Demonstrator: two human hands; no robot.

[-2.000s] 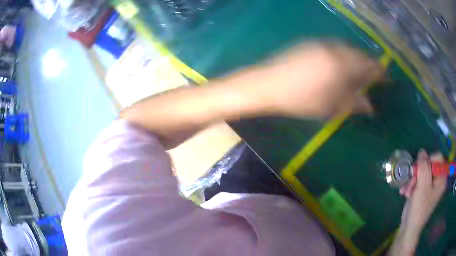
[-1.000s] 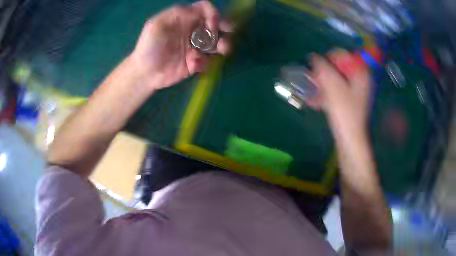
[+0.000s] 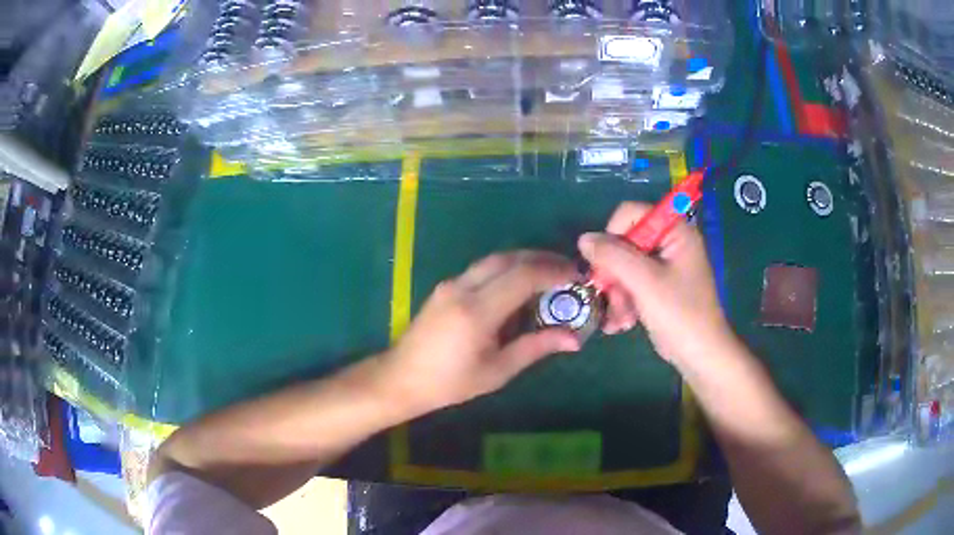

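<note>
My left hand [image 3: 492, 324] has its fingertips around a round metal part [image 3: 564, 305], a silver ring with a dark ring inside. The part sits in or against a wider metal ring holder [image 3: 588, 318]. My right hand [image 3: 659, 277] grips the red-handled tool [image 3: 659, 222], which has a blue dot and points down-left to the holder. A dark cord runs from its upper end. Whether the part is fully seated in the holder cannot be told. Both hands are over the green mat [image 3: 282, 282].
Stacked clear trays [image 3: 356, 105] stand ahead, with coil-like parts on top. More trays of dark parts [image 3: 110, 240] are at the left. Right of the blue tape [image 3: 716, 261] lie two silver rings [image 3: 749, 194] and a reddish-brown square [image 3: 789, 297]. A green label [image 3: 542, 454] is near the edge.
The view has turned and steadied over the mat. My hands were apart, the part in the left and the tool in the right; now they are together, with the part at the tool's ring holder.
</note>
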